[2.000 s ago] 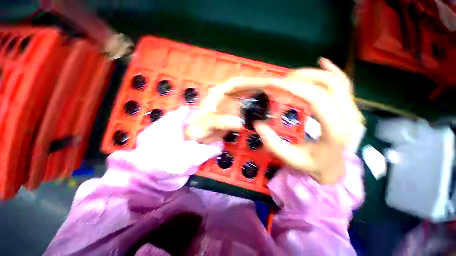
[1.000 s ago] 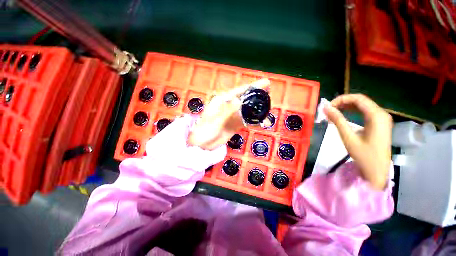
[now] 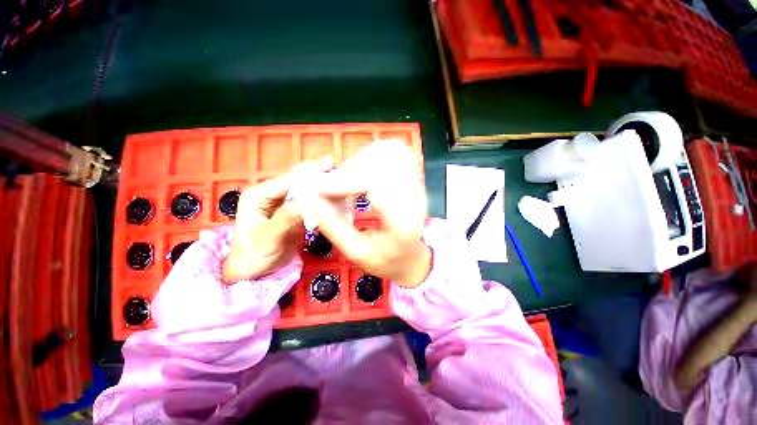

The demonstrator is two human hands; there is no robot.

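An orange-red watch tray [image 3: 191, 155] with square pockets lies in front of me. Its back row shows empty pockets. Black watch heads [image 3: 184, 205] sit in pockets of the other rows. My left hand [image 3: 264, 228] is curled over the middle of the tray, fingers closed around a watch head that is hidden by fingers and cloth. My right hand [image 3: 378, 220] meets it from the right, blurred and washed out by glare, its fingers pinching a white cloth [image 3: 310, 199] against what the left hand holds.
Right of the tray are a white paper sheet [image 3: 475, 195] with a dark pen [image 3: 482, 215], a blue stick [image 3: 525, 261] and a white machine [image 3: 610, 212]. Stacked trays [image 3: 51, 282] and a metal post [image 3: 37, 153] stand left. Red trays [image 3: 539, 50] lie upper right. Another person's arm [image 3: 705, 336] shows lower right.
The view has shifted right, showing more of the machine and paper. My right hand has come from beside the tray to my left hand with the white cloth. The watch head is now covered.
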